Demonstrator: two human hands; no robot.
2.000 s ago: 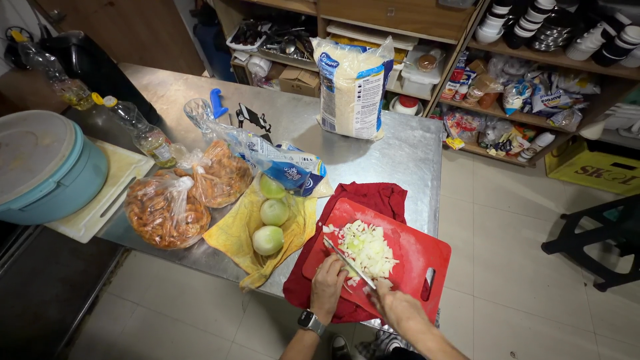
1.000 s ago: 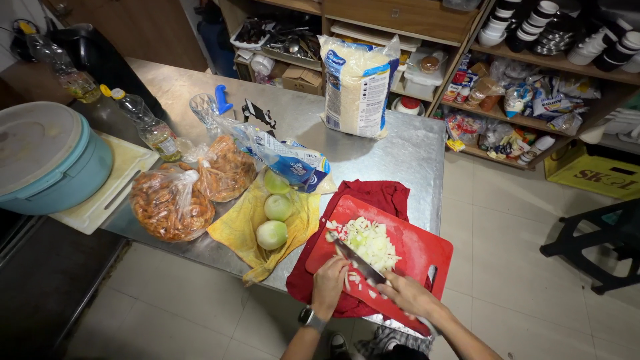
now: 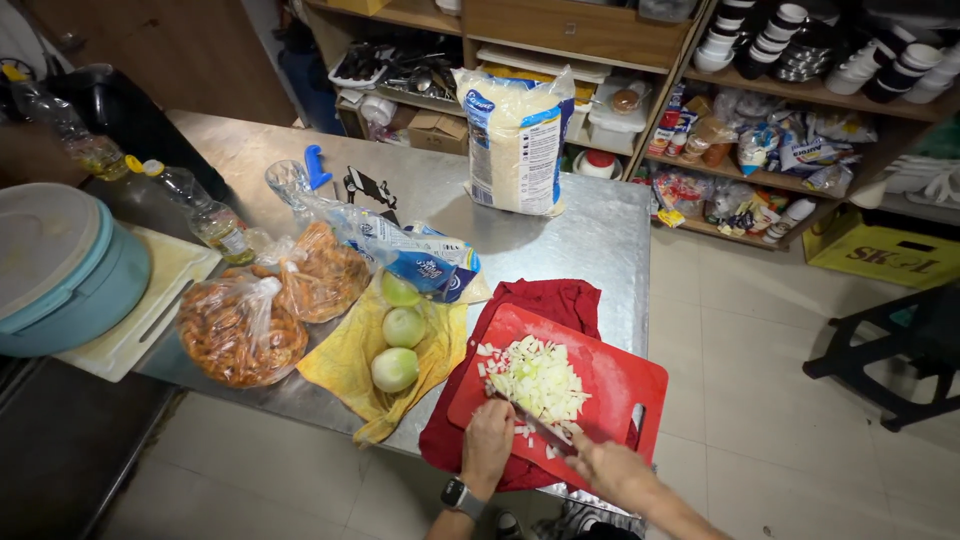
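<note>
Chopped onion (image 3: 541,379) lies heaped on a red plastic cutting board (image 3: 619,375), which rests on a dark red cloth (image 3: 559,296) at the metal table's edge. My right hand (image 3: 611,469) grips a kitchen knife (image 3: 544,429), its blade slanting across the near side of the heap. My left hand (image 3: 489,441), with a watch at the wrist, is at the board's near left, its fingers by the front part of the blade; whether they pinch the blade or only touch it I cannot tell. Peeled onions (image 3: 395,369) sit on a yellow cloth (image 3: 330,365) to the left.
Bags of orange-brown food, perhaps dried shrimp (image 3: 241,330), and an oil bottle (image 3: 217,225) stand left, near a lidded teal tub (image 3: 112,281) on a white board (image 3: 184,259). A full rice bag (image 3: 517,142) stands behind. A dark stool (image 3: 892,352) is on the floor at right.
The knife and my right hand have shifted slightly over the board between frames, while my left hand stays near the blade's front part. The onion heap has changed shape a little.
</note>
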